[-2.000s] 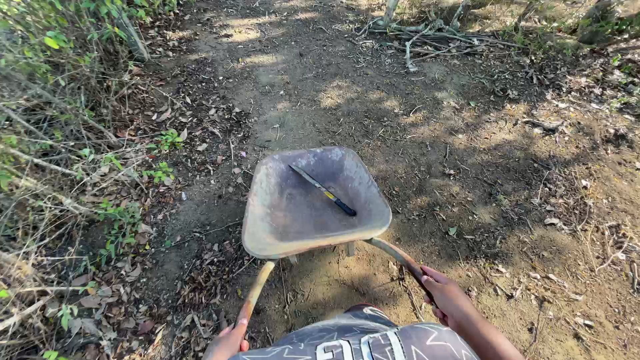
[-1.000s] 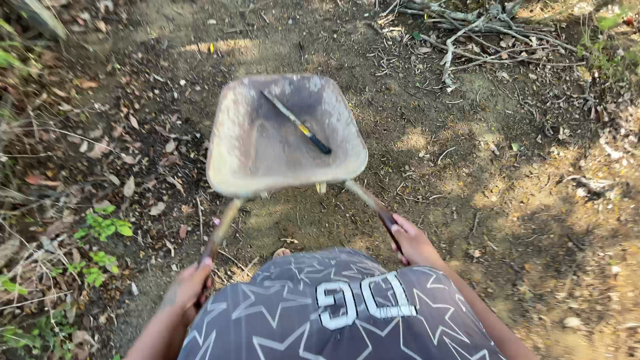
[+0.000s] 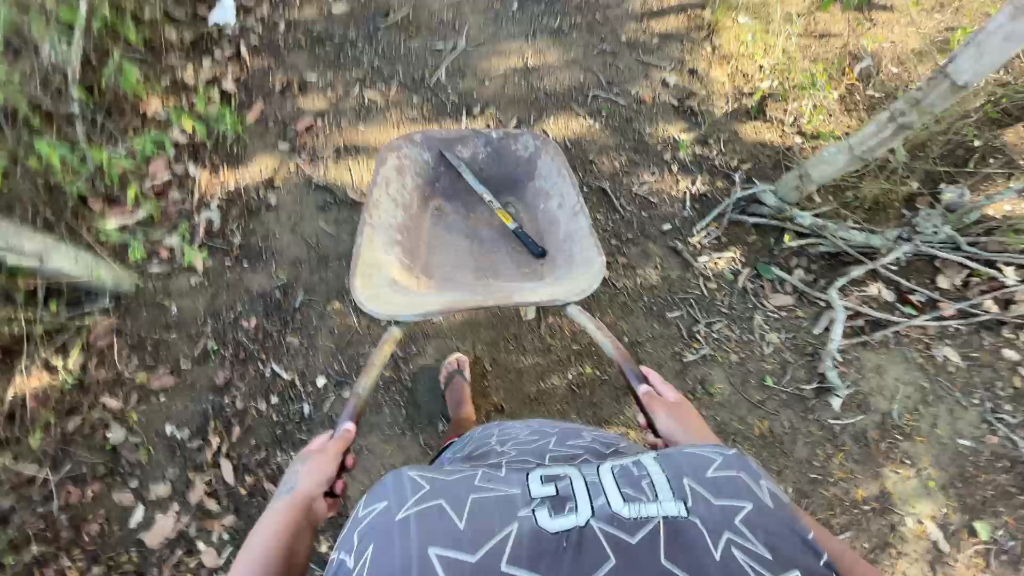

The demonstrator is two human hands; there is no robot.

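A worn metal wheelbarrow (image 3: 480, 276) is in front of me, its tray stained and dusty. Diagonally in the tray lies a machete (image 3: 488, 200) with a black handle and a yellow mark on the blade, its handle end toward the lower right. My left hand (image 3: 318, 468) is closed around the left handle of the wheelbarrow (image 3: 372, 376). On the other side my right hand (image 3: 668, 408) grips the right handle (image 3: 612, 348). The wheel is hidden under the tray.
Dry branches (image 3: 872, 240) are piled on the right beside a slanting trunk (image 3: 896, 112). Green plants (image 3: 136, 160) and a blurred pale trunk (image 3: 64, 256) border the dirt path on the left. My sandaled foot (image 3: 456, 384) shows behind the tray.
The wheelbarrow has moved forward along the path, with both hands still on its handles. The branch pile now appears nearer on the right. The machete remains in the tray.
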